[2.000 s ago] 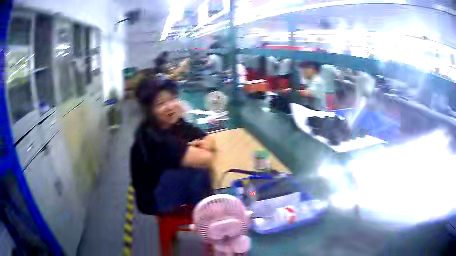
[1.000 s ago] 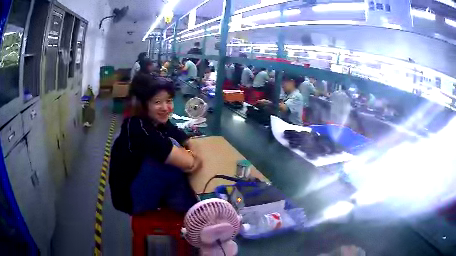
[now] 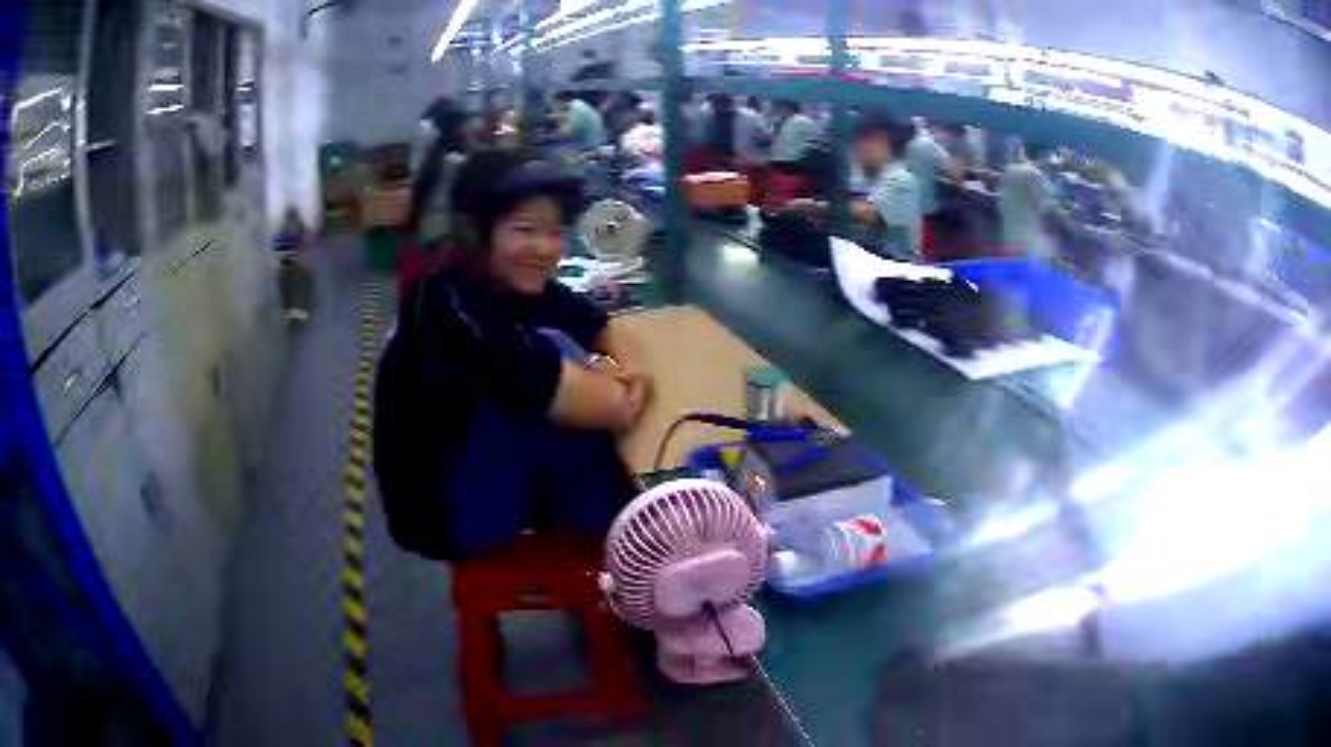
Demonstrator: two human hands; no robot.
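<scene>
Neither of my hands can be made out in the frame. A pink desk fan [image 3: 686,562] stands upright nearest in front of me at the bench edge, a thin cord running down from it. Behind it a blue tray [image 3: 912,562] holds a dark unit [image 3: 820,470] and a clear plastic bottle [image 3: 854,544] with a red and white label. A dark cable loops over the tray's far side. A blurred dark shape lies at the bottom right; I cannot tell what it is.
A seated person [image 3: 489,365] with folded arms leans on a tan board [image 3: 701,365]. A red stool [image 3: 540,642] stands below. Further back, dark parts lie on white sheeting [image 3: 978,358] by a blue bin [image 3: 1044,299]. Cabinets [image 3: 161,380] line the left; strong glare covers the right.
The view has shifted: compared with one second ago, the fan, tray and seated person appear higher and further right. A small blurred skin-toned shape at the bottom edge is gone.
</scene>
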